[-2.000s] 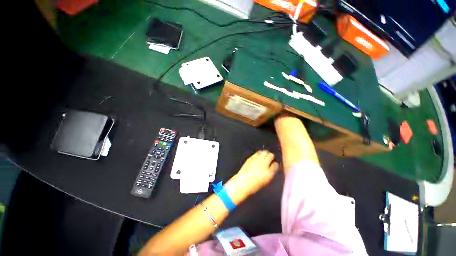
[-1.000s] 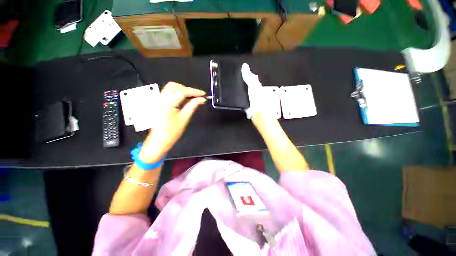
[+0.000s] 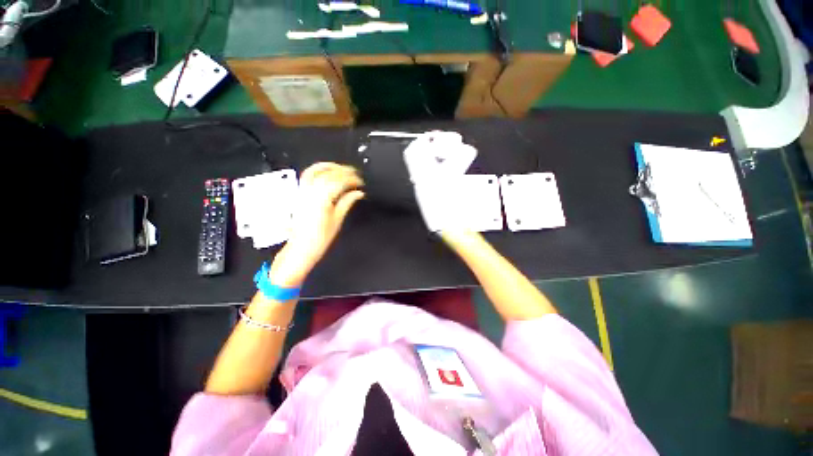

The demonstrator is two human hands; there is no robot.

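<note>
My left hand (image 3: pixel 323 203), bare with a blue wrist strap, is over the bench beside a white square unit (image 3: pixel 265 207). Its thumb and finger are apart and nothing shows between them. My right hand (image 3: pixel 439 174), in a white glove, holds a black device (image 3: pixel 390 169) by its right side. The device is blurred, with a thin white edge at its top. Two more white units lie right of it, one partly behind the glove (image 3: pixel 482 203) and one in full view (image 3: pixel 532 201).
A remote control (image 3: pixel 213 226) and a black device (image 3: pixel 117 228) lie at the left. A clipboard (image 3: pixel 697 196) lies at the right. A green-topped wooden rear bench (image 3: pixel 294 96) stands behind, with white strips and a blue pen on top. A dark cable runs to the left white unit.
The view has swung from the right side to face the bench. My right hand came out of the rear bench's opening, then held the black device, now tilted. My left hand has moved off the device's left edge.
</note>
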